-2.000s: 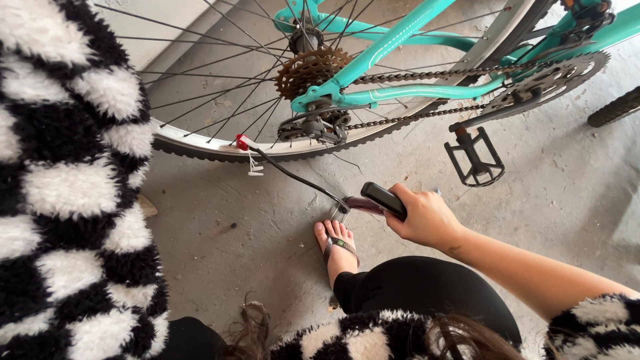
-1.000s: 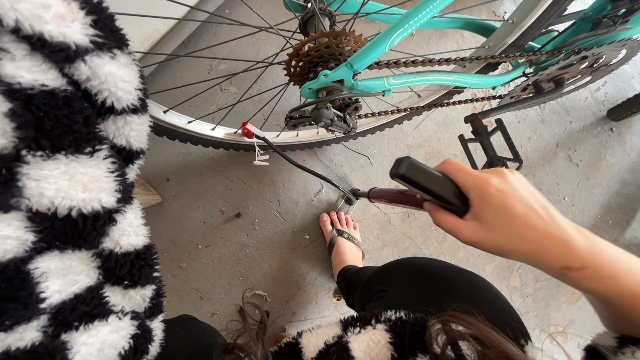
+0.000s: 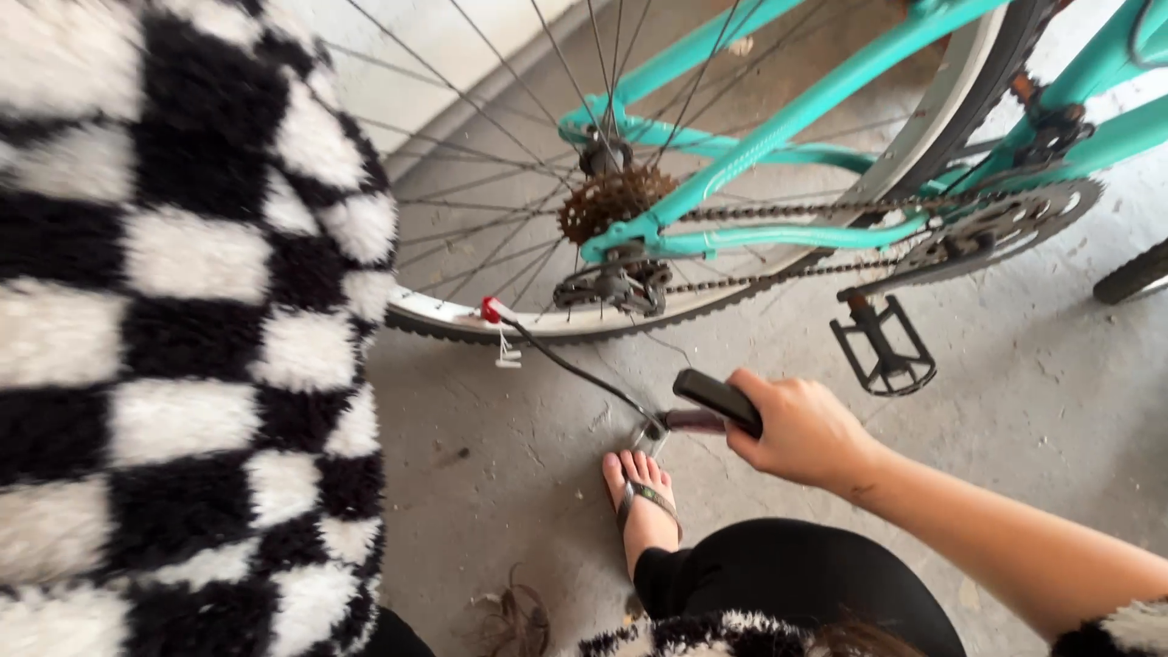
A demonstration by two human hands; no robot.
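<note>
My right hand (image 3: 798,429) is closed around the black handle (image 3: 718,400) of a floor pump, whose dark red barrel (image 3: 693,421) reaches down to a wire foot base (image 3: 650,438) by my sandaled foot (image 3: 648,502). From the base a black hose (image 3: 579,372) runs to a red-tipped pump head (image 3: 492,310) at the white rim of the bicycle's rear wheel (image 3: 438,310). White bits dangle below that head. My left hand is out of sight; a checkered fleece sleeve (image 3: 192,347) fills the left side.
The turquoise bicycle frame (image 3: 766,137) spans the top, with a rusty rear cassette (image 3: 611,201), a derailleur (image 3: 616,287), a chainring (image 3: 1022,228) and a black pedal (image 3: 883,347) jutting over the concrete floor. Another tire (image 3: 1131,274) shows at the right edge.
My right hand and the pump handle rose toward the view one second ago and are now lower, nearer the pump base. The hose stays at the wheel.
</note>
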